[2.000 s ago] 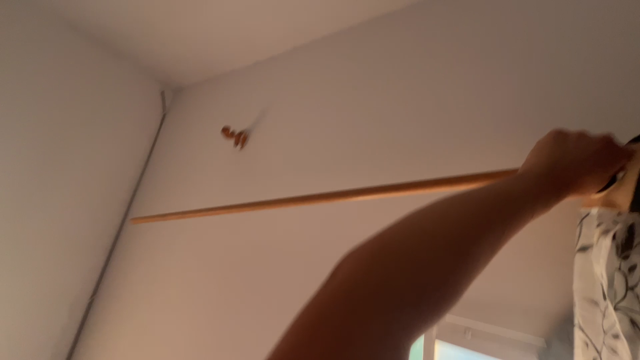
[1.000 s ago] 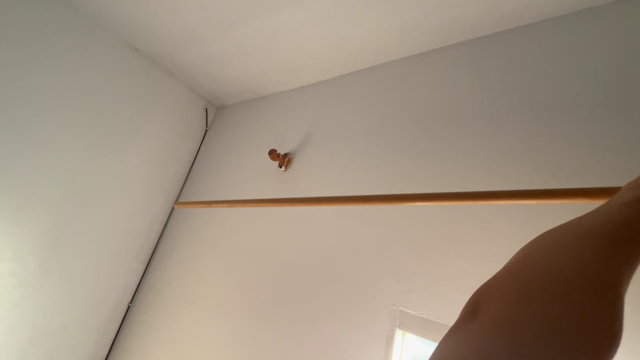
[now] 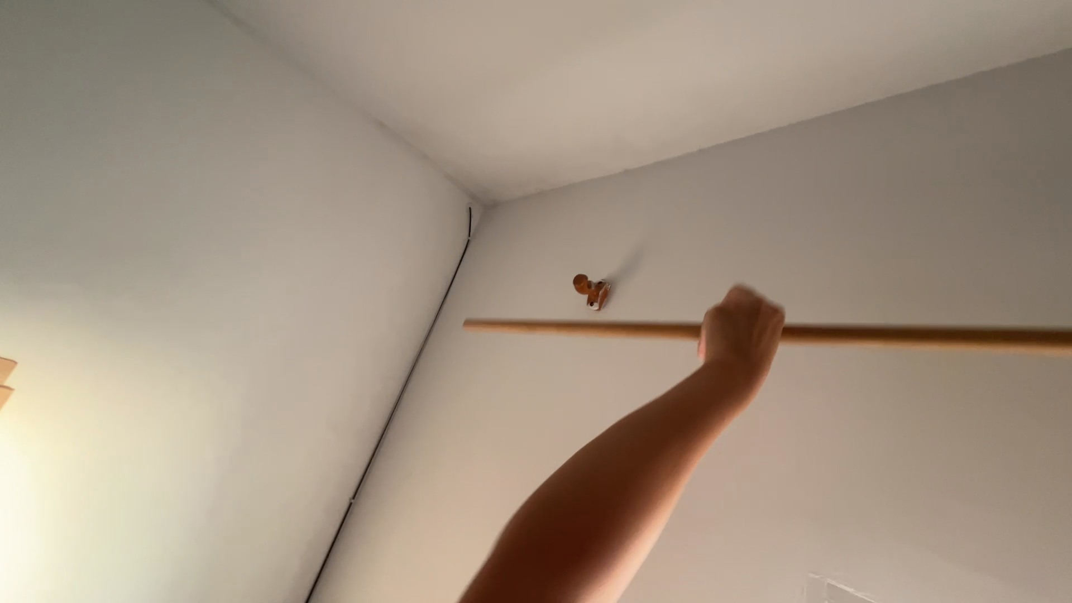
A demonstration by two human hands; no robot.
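My left hand (image 3: 743, 327) is closed around a long wooden curtain rod (image 3: 586, 330), at the right of the middle of the head view. The rod lies nearly level across the view. Its left end is free, and its right end runs out of the frame. Just above the rod, to the left of my hand, a brown wooden rod bracket (image 3: 596, 293) juts from the wall and casts a shadow. In the image a narrow gap shows between bracket and rod. My right hand is out of view.
A dark cable (image 3: 392, 410) runs down near the corner where two pale walls meet. The ceiling (image 3: 586, 84) slopes across the top. Part of a recessed frame (image 3: 837, 590) shows at the bottom right, and a light-brown edge (image 3: 5, 381) at the far left.
My left hand has moved left along the rod, closer to the bracket. The patterned curtain seen at the right two seconds ago is out of view. The view has shifted.
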